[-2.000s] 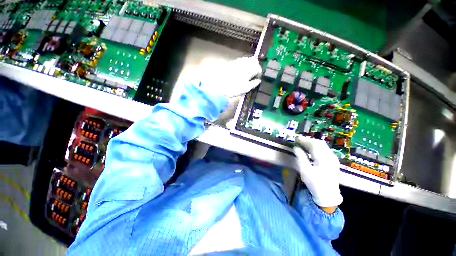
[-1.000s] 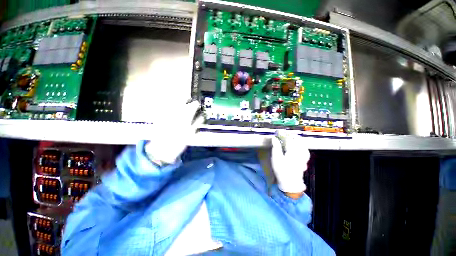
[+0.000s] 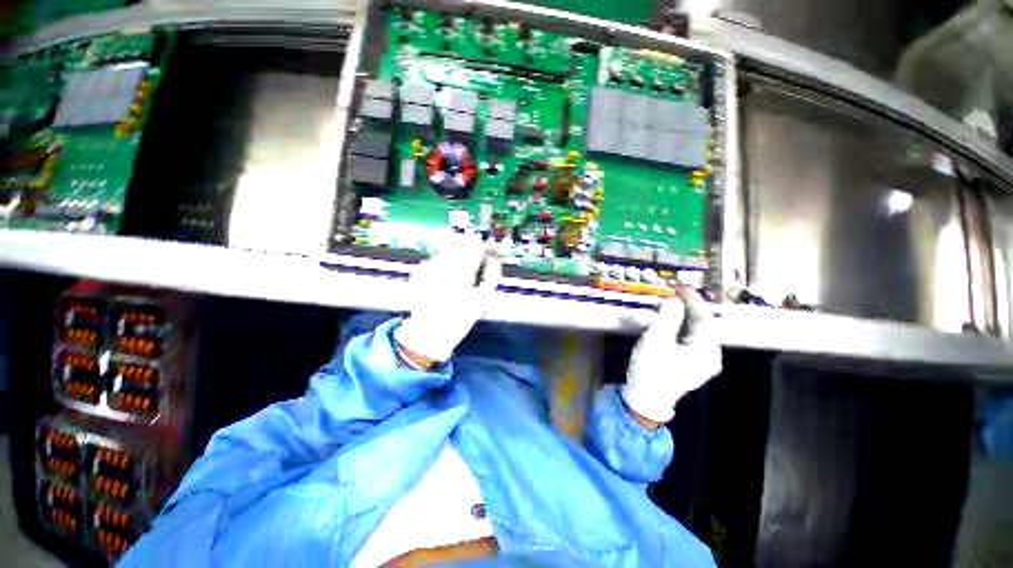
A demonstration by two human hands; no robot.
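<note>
A green populated circuit board (image 3: 533, 144) with grey block grids and one dark round coil (image 3: 451, 166) sits in a carrier frame (image 3: 728, 189) with a thin pale rim, on the conveyor. My left hand (image 3: 453, 294), in a white glove, is at the frame's front edge, left of its middle, with the fingertips at the board's front edge. My right hand (image 3: 675, 350), also in a white glove, is at the frame's front right corner, by the orange label. The image is blurred, and whether either hand grips the frame cannot be told.
The pale conveyor rail (image 3: 222, 272) runs across in front of me. Another circuit board (image 3: 72, 144) lies at the left. Coil trays (image 3: 111, 361) with orange coils are below the rail at lower left. A black bin (image 3: 855, 466) is at lower right. A shiny metal plate (image 3: 833, 200) is at the right.
The framed board now shows further left in view. My left hand has moved from the frame's left side to its front edge; my right hand is now nearer the front right corner.
</note>
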